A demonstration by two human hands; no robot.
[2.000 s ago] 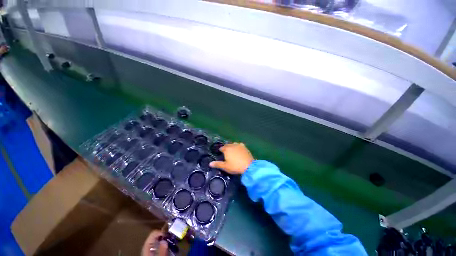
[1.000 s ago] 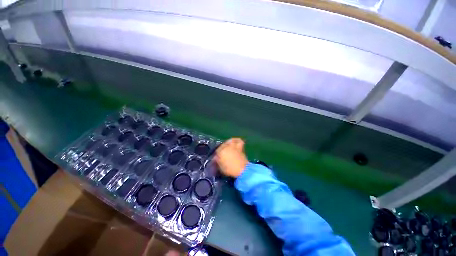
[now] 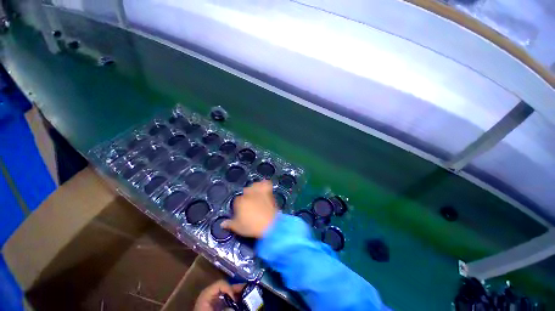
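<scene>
A clear blister tray (image 3: 97,149) with rows of round black discs (image 3: 198,211) lies on the green bench. My right hand (image 3: 252,209), bare with a blue sleeve, is over the tray's lower right part, thumb and fingers apart against the discs. It hides some pockets, and whether it grips a disc cannot be told. My left hand (image 3: 214,296) is at the bottom edge, partly cut off, closed on a black unit (image 3: 230,300) with a white-and-yellow piece (image 3: 252,299) on it. Several loose black discs (image 3: 322,208) in clear film lie right of the tray.
An open cardboard box (image 3: 67,212) is below the bench edge at left. A black part (image 3: 377,249) lies right of the loose discs, and more black units (image 3: 487,297) are heaped at bottom right. A small part (image 3: 449,213) lies by the white upright (image 3: 514,252).
My right hand has moved from the tray's right edge back over its lower right discs. The loose discs beside the tray are uncovered. My left hand and its unit show again at the bottom.
</scene>
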